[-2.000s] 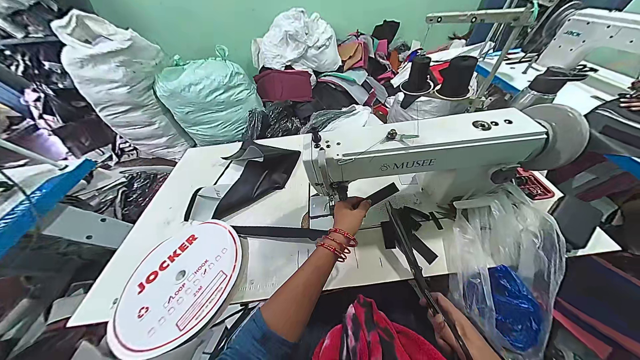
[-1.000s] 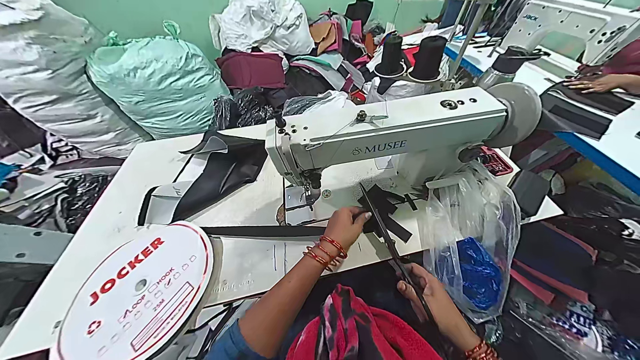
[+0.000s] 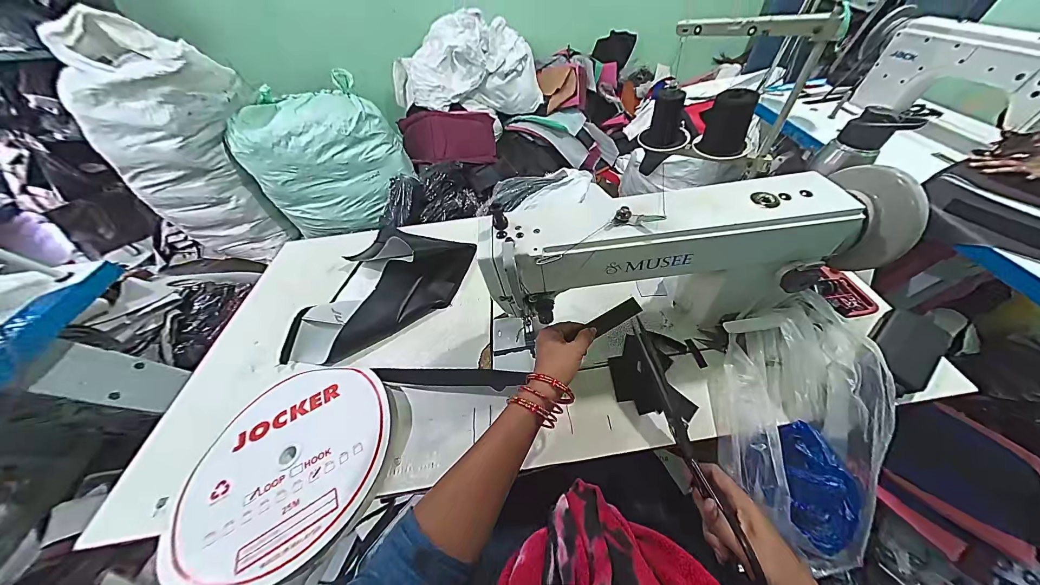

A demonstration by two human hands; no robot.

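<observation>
My left hand [image 3: 562, 345], with red bangles at the wrist, pinches a black hook-and-loop tape strip [image 3: 613, 318] just in front of the sewing machine's needle area. Dark long-bladed scissors [image 3: 670, 414] are in my right hand [image 3: 719, 508] at the lower right, their tips close to the strip's far end. Cut black pieces [image 3: 642, 378] lie beside and under the blades. From the large white tape reel [image 3: 284, 471] at the left, a length of black tape [image 3: 455, 378] runs toward my left wrist. The white sewing machine [image 3: 674, 252] stands behind my hands.
Black fabric panels [image 3: 398, 292] lie left of the machine. A clear plastic bag with blue plastic [image 3: 821, 479] hangs at the table's right front edge. Thread cones [image 3: 727, 122], stuffed sacks [image 3: 317, 154] and scraps stand behind. Another person's hand [image 3: 1011, 158] is at the far right.
A second ago my left hand was nearer the cut pieces with the scissors' tips beside it; now it is closer to the needle area, and the strip it holds shows plainly.
</observation>
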